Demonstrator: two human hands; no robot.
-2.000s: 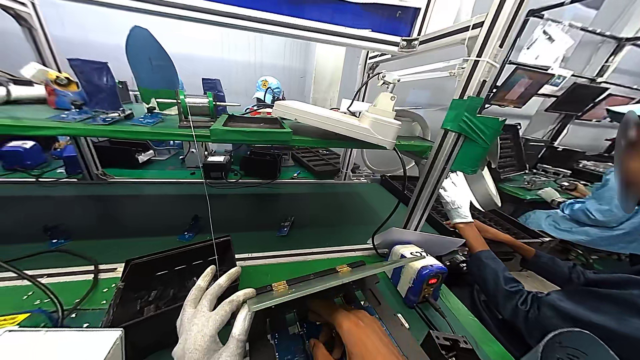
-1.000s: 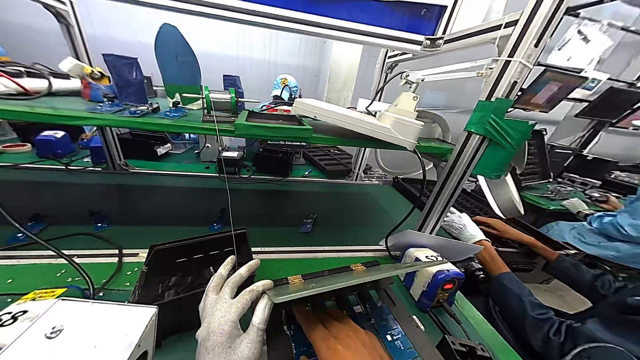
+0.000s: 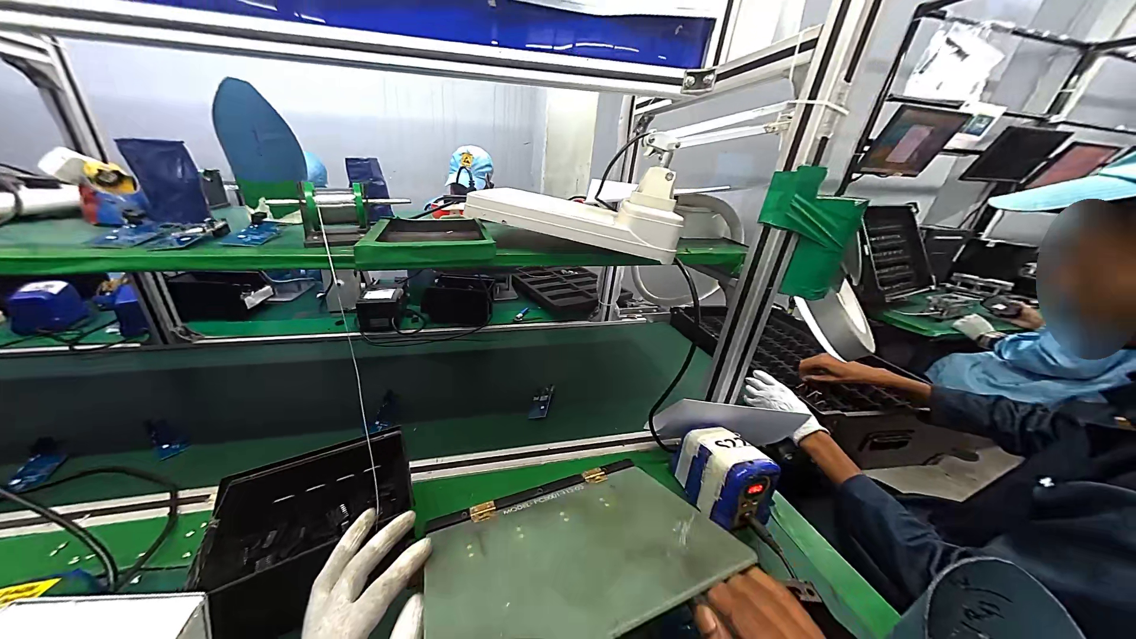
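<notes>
A flat green-grey hinged lid of a fixture [image 3: 577, 550] with two brass hinges lies low over its base at the bottom centre. My left hand [image 3: 364, 581], in a white glove, stands with fingers spread at the lid's left edge and holds nothing. My bare right hand [image 3: 759, 608] is at the lid's lower right edge, its fingertips partly hidden beneath; whether it grips the lid cannot be told. The fixture's inside is mostly hidden. Behind my left hand is an open black bin [image 3: 302, 524] with small dark parts. A thin solder wire [image 3: 355, 373] hangs from a spool [image 3: 333, 213] above.
A blue soldering station [image 3: 728, 475] stands right of the lid, beside a metal post [image 3: 754, 311]. A white box [image 3: 106, 617] is at lower left. Blue circuit boards [image 3: 541, 402] lie on the conveyor [image 3: 461, 377] behind. Co-workers sit at right, one reaching into a black tray [image 3: 781, 355].
The hinged lid has come down from its steeply raised position. My right hand has moved from among the blue boards inside the fixture to the lid's lower right edge.
</notes>
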